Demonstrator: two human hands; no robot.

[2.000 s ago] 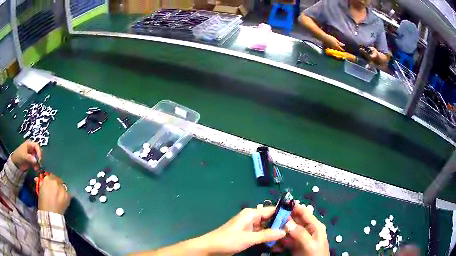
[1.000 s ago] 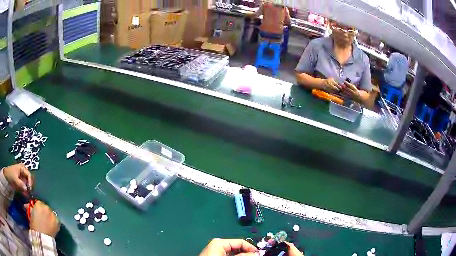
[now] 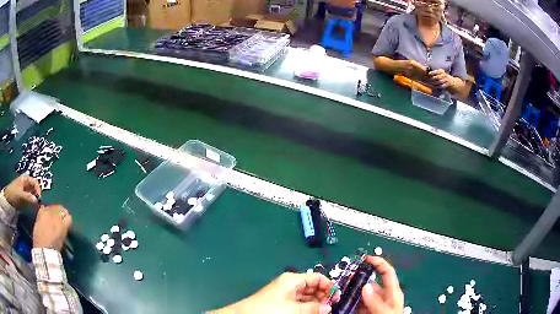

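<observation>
My left hand and my right hand hold a black battery unit at the bottom, right of centre. Its black side faces up. The left fingertips are on a thin board or wire strip along its left edge; the right fingers grip its right side. A second battery unit, with a blue cell and wires at its side, lies on the bench just beyond my hands. White and black foam discs lie close behind the held unit, partly hidden by it.
A clear box with discs stands left of centre, against the pale conveyor edge. Loose discs lie at the lower right, and others at the left near a neighbour's hands. A worker sits opposite.
The held unit has turned from blue side showing to black side showing. The view tilted up, then partly back down, so my hands show more fully than one second ago.
</observation>
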